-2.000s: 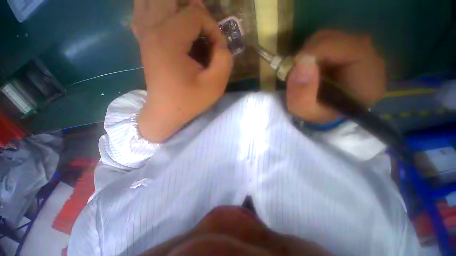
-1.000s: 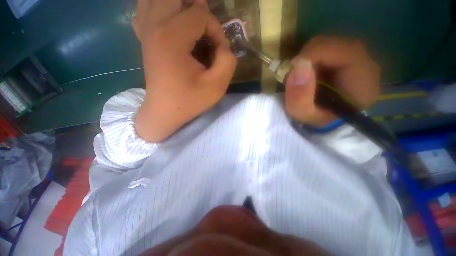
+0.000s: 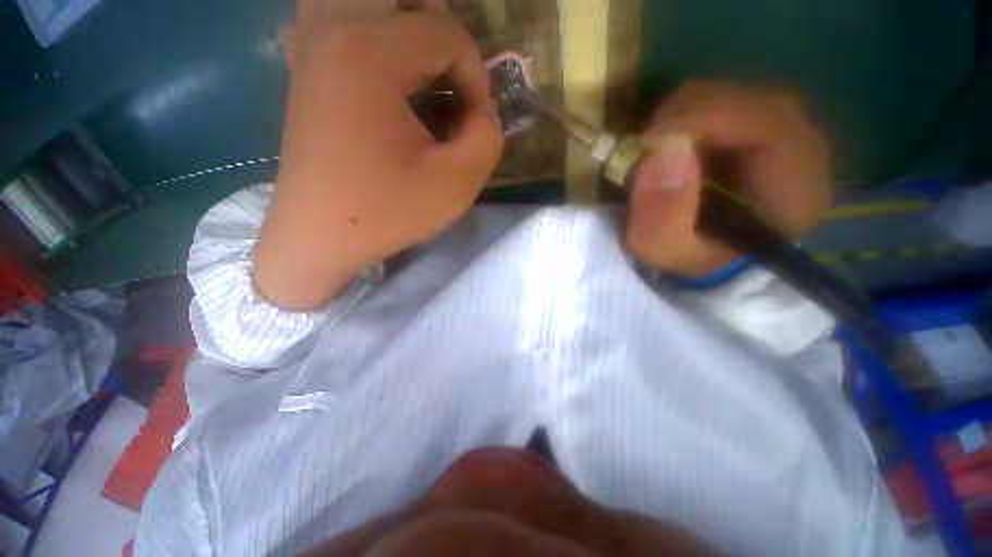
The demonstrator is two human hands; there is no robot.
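A small housing (image 3: 510,96) with a pinkish rim and dark board lies on a brown pad (image 3: 531,155) with yellow tape. My left hand (image 3: 386,131) is curled at its left edge, fingertips pinched together; a fine bright line, perhaps solder wire (image 3: 437,93), shows in the gap between finger and thumb. My right hand (image 3: 723,174) grips the soldering iron (image 3: 620,158) by its dark handle. Its thin tip points left to the housing's right side; whether it touches is unclear.
A green bench surface (image 3: 218,98) lies around the pad. A metal-and-black block (image 3: 38,212) is at the far left. A white sheet corner (image 3: 54,16) is at top left. Red items (image 3: 141,441) are at lower left, and a blue frame (image 3: 908,408) is at lower right.
My left wrist and sleeve have moved left and the hand has turned slightly. The iron's tip has moved from beside the housing to its right edge. My right hand has barely moved.
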